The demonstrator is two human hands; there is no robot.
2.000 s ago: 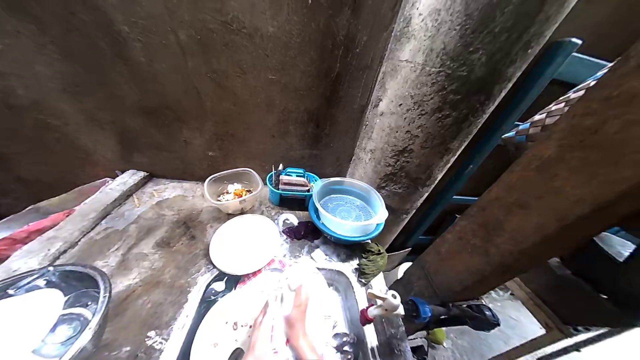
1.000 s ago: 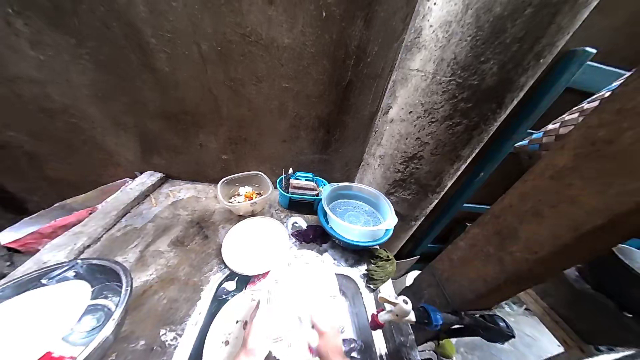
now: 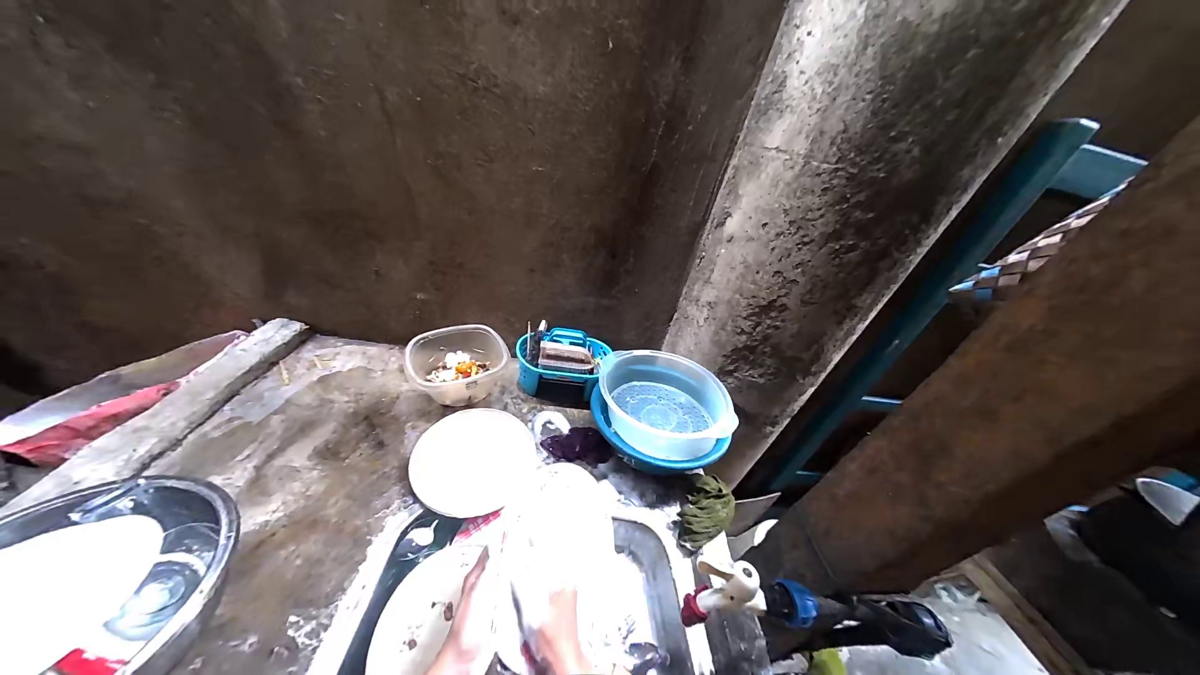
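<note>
My left hand (image 3: pixel 466 614) and my right hand (image 3: pixel 555 623) are low in the middle of the view, over the sink (image 3: pixel 664 572). Both touch a white, glaring object, perhaps a plate (image 3: pixel 562 525); overexposure hides its shape and my fingers. A white plate with brown specks (image 3: pixel 417 609) lies in the sink by my left hand. Another white plate (image 3: pixel 472 462) rests at the sink's back edge. A dark purple cloth (image 3: pixel 578 445) lies behind my hands, and a green scrubbing mesh (image 3: pixel 708 511) is at the sink's back right corner.
Food scraps fill part of a clear plastic tub (image 3: pixel 422 373). Beside it stand a blue basket (image 3: pixel 544 382) and nested plastic basins (image 3: pixel 717 412). A metal basin (image 3: pixel 225 534) with a white plate is at left. A plastic tap (image 3: pixel 736 586) juts at the sink's right.
My hands have come closer together on the white object since one second ago, when they were farther apart. The tubs, basket and basins have stayed in place.
</note>
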